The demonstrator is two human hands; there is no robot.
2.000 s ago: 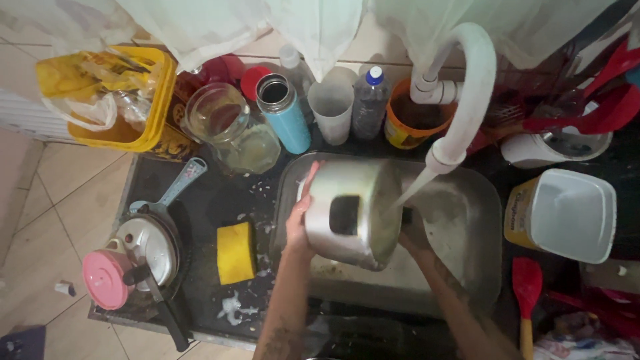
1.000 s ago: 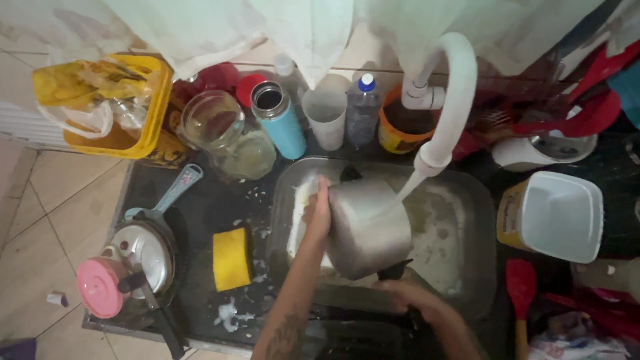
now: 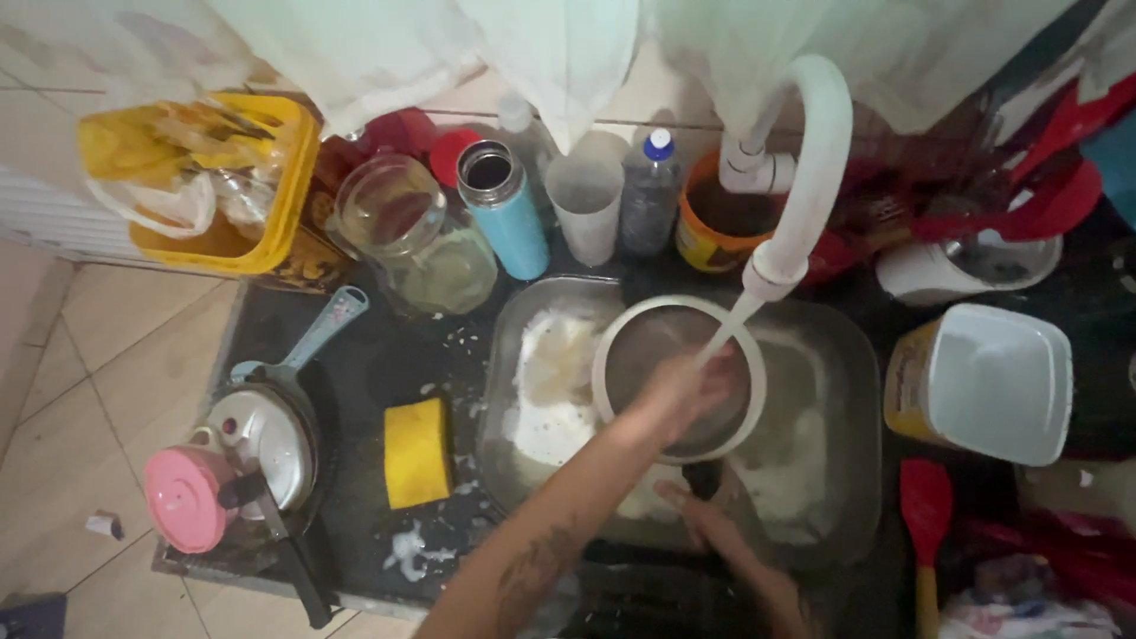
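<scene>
A metal cooking pot is in the sink, its round opening facing up toward me. Water runs from the white faucet into it. My left hand reaches over the rim into the pot, fingers blurred in the stream; whether it touches the inner wall I cannot tell. Below, my right hand is at the pot's dark handle, gripping it as far as the blur shows. Suds float left of the pot. A yellow sponge lies on the dark counter left of the sink.
Behind the sink stand a glass jar, a blue bottle, a plastic cup, a capped bottle and an orange tub. Right are a white tub and a red spatula. Stacked cookware and a knife sit left.
The pot has turned from its side so that its opening faces up. My left hand has moved from the pot's outer wall into its opening.
</scene>
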